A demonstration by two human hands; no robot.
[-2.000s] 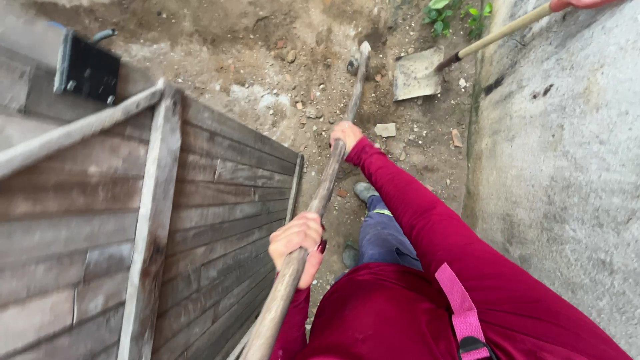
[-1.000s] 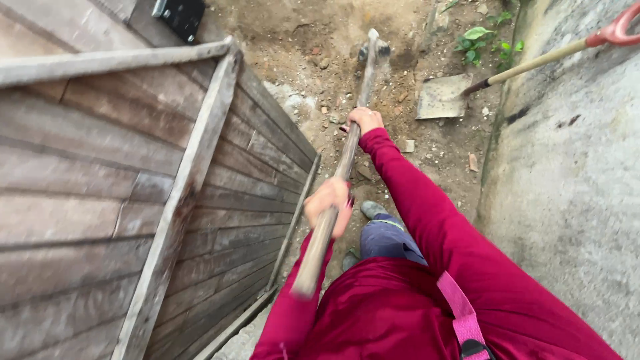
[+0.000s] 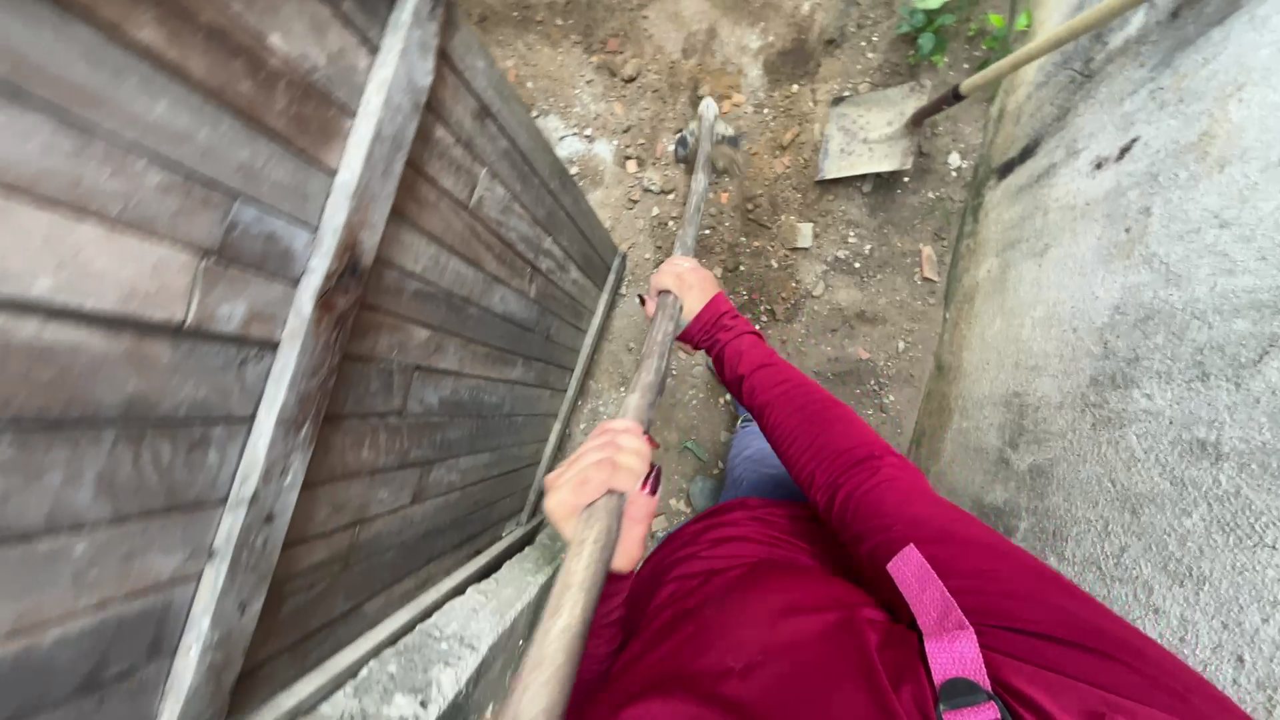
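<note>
A long wooden handle [image 3: 655, 365] slants from the bottom centre up to a hoe-like metal head [image 3: 728, 146], which is blurred and low against the soil. My left hand [image 3: 603, 485] is closed around the lower part of the handle, near my waist. Farther up the same handle grips my right hand [image 3: 685, 285], with that arm stretched forward. The loose soil [image 3: 760, 215] around the head holds stones and brick bits. Right of the head lies a shovel's flat blade [image 3: 868, 132] on the ground, its wooden shaft [image 3: 1045, 48] leaning up past the wall's edge.
A wooden plank gate or fence [image 3: 430, 390] with a diagonal brace rises close on the left. Rough concrete wall [image 3: 1120, 400] bounds the right side. Green leafy plants [image 3: 925, 30] grow at the top. A concrete ledge [image 3: 450, 640] lies below the planks.
Both hands have stayed on the handle. My left hand was blurred and higher along the handle's visible length a second ago. The shovel's red grip, seen then, is out of view now.
</note>
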